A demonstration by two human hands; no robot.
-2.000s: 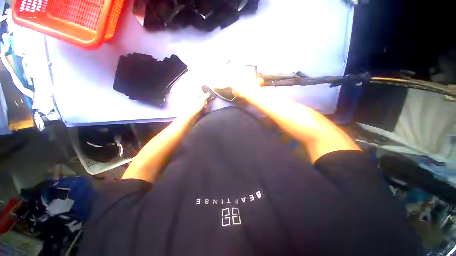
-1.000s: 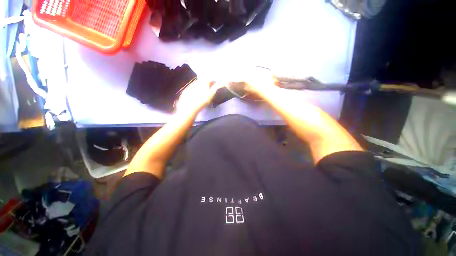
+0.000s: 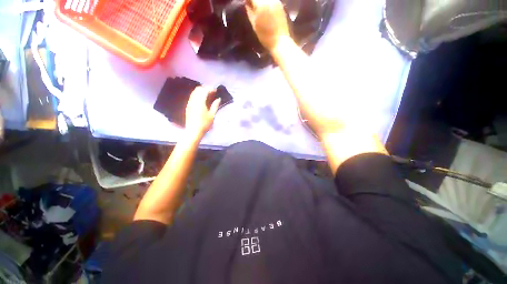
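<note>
The neat stack of black fabric pieces (image 3: 173,99) lies on the white table cover, left of centre. My left hand (image 3: 200,110) is at the stack's right side, with thumb and fingers around a black fabric piece (image 3: 223,96). My right hand (image 3: 269,23) reaches into the loose pile of black pieces (image 3: 222,34) at the far side; its fingertips are near the top edge, and whether they grip a piece is unclear. A thin curved edge, perhaps the iron's, shows beside my right forearm; the rest is hidden or overexposed.
A red-orange plastic basket (image 3: 130,33) stands at the far left, beside the loose pile. A grey, wrinkled covered object (image 3: 445,21) is at the far right corner. A cable (image 3: 445,169) runs at the right. A pale-rimmed crate (image 3: 100,169) is below the table's front edge.
My right hand has left the table's centre and moved forward to the loose pile. My left hand, earlier near the centre with a black piece, is now at the stack. The cable has shifted nearer me.
</note>
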